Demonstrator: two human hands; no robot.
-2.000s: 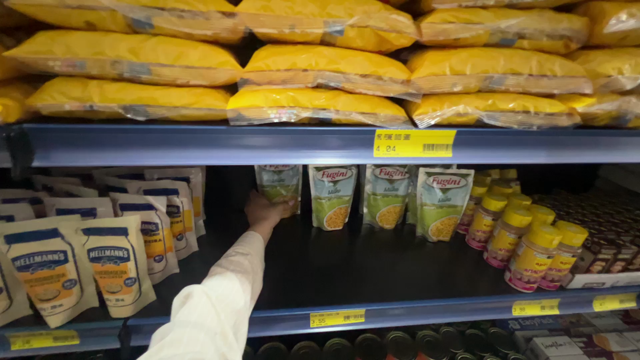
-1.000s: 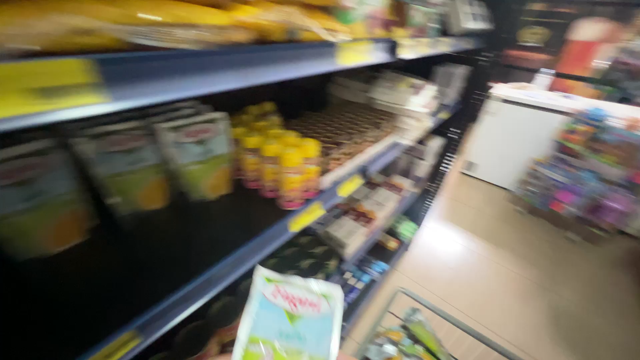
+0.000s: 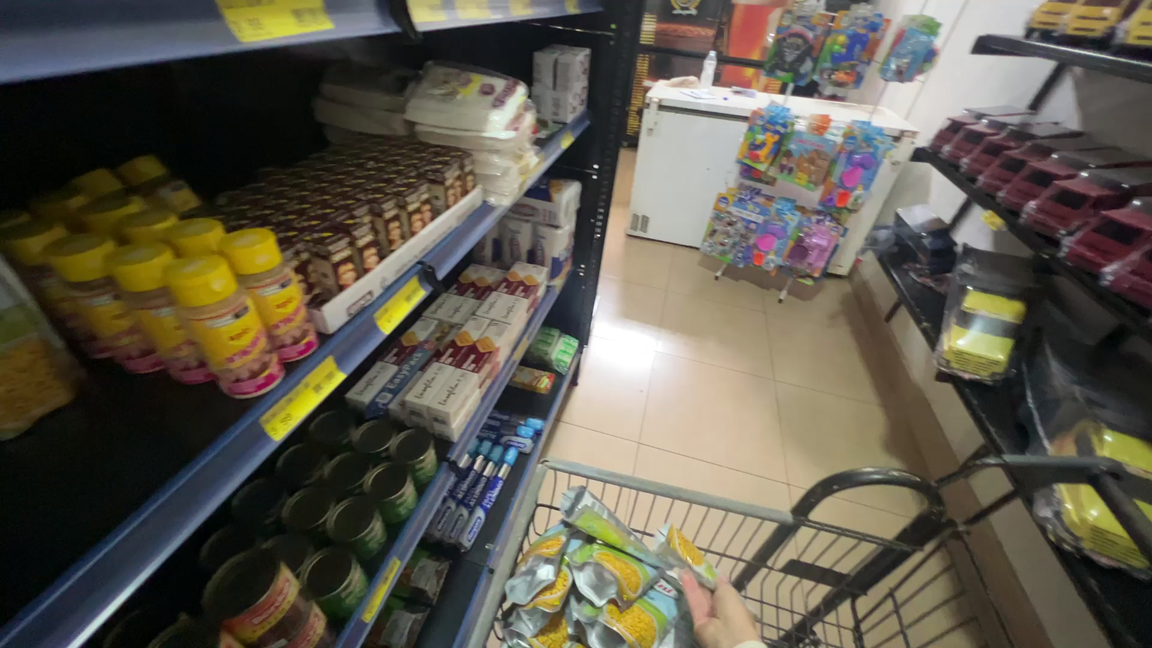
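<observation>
One hand, which looks like my right hand [image 3: 720, 612], is at the bottom of the head view, inside the wire shopping cart [image 3: 666, 486]. Its thumb and fingers are on a foil pouch [image 3: 688, 551] with yellow corn pictured on it. Several similar pouches [image 3: 616, 574] lie piled to the left of this hand, some overlapping. The grip is partly hidden, so whether the fingers still hold the pouch is unclear. My left hand is out of view.
Shelves on the left hold yellow-capped bottles [image 3: 225, 315], small dark boxes [image 3: 378, 207] and cans [image 3: 351, 522]. Toy cars [image 3: 1035, 171] line black shelves on the right. Beyond the tiled aisle stand a white chest freezer [image 3: 675, 171] and a rack of packaged toys [image 3: 774, 225].
A hand reached to the pouches on the shelf; a pouch then appeared away from it, beside the cart. Now a hand is in the cart at a pouch. The view has swung right.
</observation>
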